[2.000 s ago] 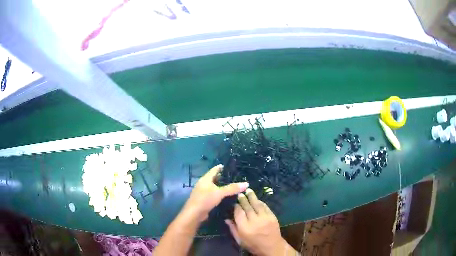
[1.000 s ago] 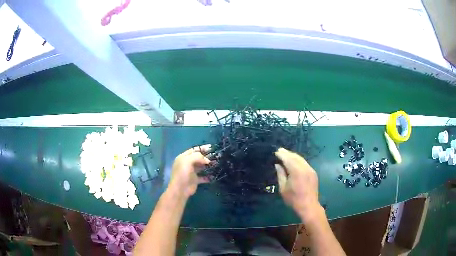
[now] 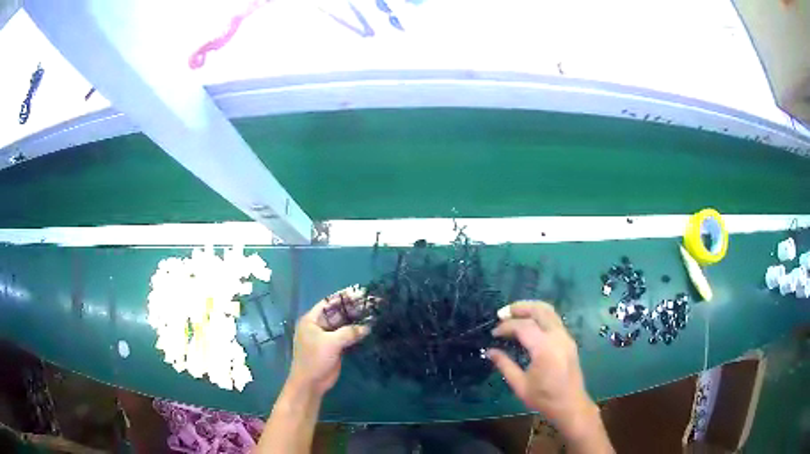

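A tangled heap of thin black H-shaped runners (image 3: 435, 310) lies on the green bench in front of me, blurred in places. My left hand (image 3: 333, 332) is at the heap's left side, fingers curled around some black runners. My right hand (image 3: 533, 350) is at the heap's right side, thumb and fingers apart, with a white tip on one finger. Whether the right fingers touch runners is hard to tell. A loose pile of small black moulded parts (image 3: 629, 310) with white glints lies right of the heap.
Cream-white pieces (image 3: 195, 310) lie at left, beside a few black runners. A yellow tape roll (image 3: 706, 236), slim cream-yellow handle (image 3: 696, 273) and translucent white pieces (image 3: 786, 270) are at right. A metal upright (image 3: 213, 160) stands behind. Pink-purple parts (image 3: 209, 427) and cartons (image 3: 657, 408) are below.
Both hands first moved apart to opposite sides of the heap. Since then the heap has spread lower and nearer me, and the left hand has runners in its fingers.
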